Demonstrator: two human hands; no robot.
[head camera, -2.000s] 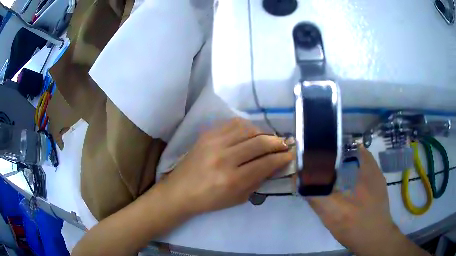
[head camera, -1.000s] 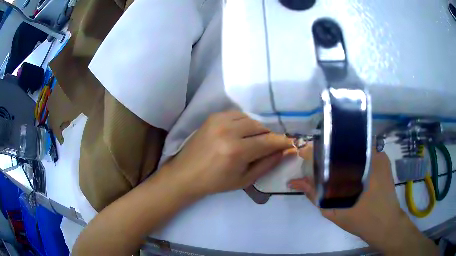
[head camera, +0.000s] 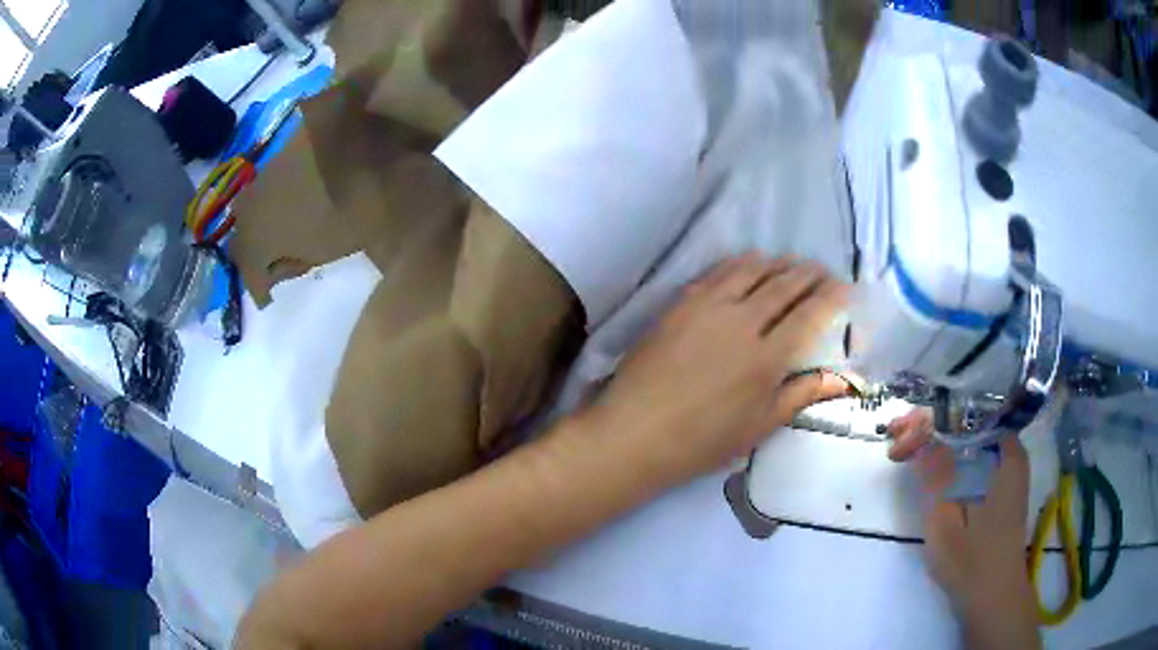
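Note:
White cloth (head camera: 591, 152) and brown cloth (head camera: 406, 368) lie in folds left of the sewing machine (head camera: 946, 191). My left hand (head camera: 718, 362) lies palm down over pale cloth, its fingertips just left of the lit needle area (head camera: 870, 396); I cannot tell if it grips the cloth. My right hand (head camera: 978, 521) is right of the needle, partly hidden by a grey part and the chrome guard (head camera: 1041, 356). One fingertip shows near the needle; its grip cannot be made out. The seam edge is too small and blurred to tell.
Scissors with yellow and green handles (head camera: 1077, 540) lie right of my right hand. A clear container (head camera: 159, 273), coloured-handled tools (head camera: 219, 201) and dark cords are at the left. The white table's curved front edge (head camera: 572, 622) bears a scale. Blue bins (head camera: 95, 495) stand below left.
The view has shifted and shows more of the machine head and table. My left hand has flattened over the cloth beside the needle. My right fingertips now show apart from my left hand.

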